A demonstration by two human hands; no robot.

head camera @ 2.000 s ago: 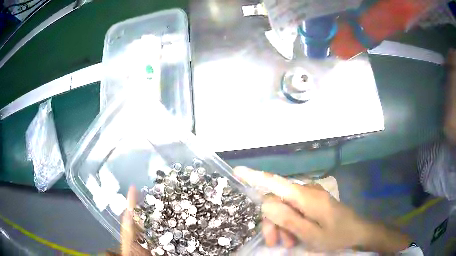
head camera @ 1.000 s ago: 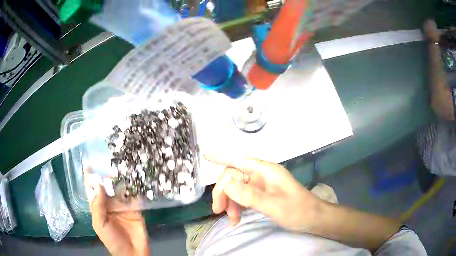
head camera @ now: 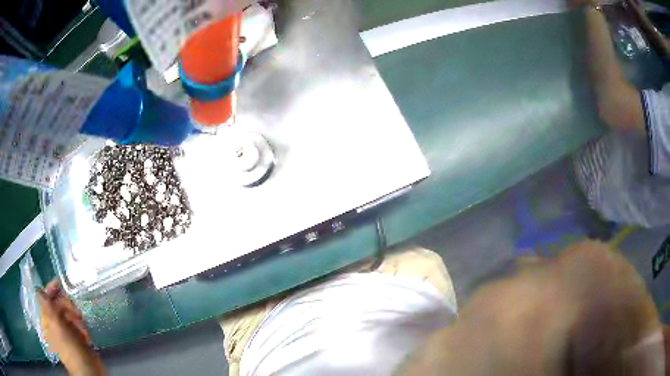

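The clear plastic box (head camera: 95, 283) stands at the left of the machine plate, with a heap of small silver and dark metal parts (head camera: 136, 198) in it. My left hand (head camera: 62, 323) is at the box's near left corner, fingers partly curled; whether it touches the box is unclear. My right hand (head camera: 544, 316) is large and blurred at the bottom right, away from the box; its fingers cannot be made out. The round silver-white fixture (head camera: 253, 158) sits on the shiny base plate (head camera: 330, 147), below the tips of the red syringe (head camera: 213, 66) and blue syringe (head camera: 139, 110).
Printed labels hang on both syringes. A crumpled clear plastic bag (head camera: 31, 301) lies on the green bench beyond my left hand. A white rail (head camera: 455, 20) runs behind the plate. Another person's arm (head camera: 613, 81) and striped sleeve are at the right. A cable hangs from the plate's front edge.
The view has turned right. The parts box has gone from my hands to the bench beside the plate. My right hand has moved away from it towards the camera.
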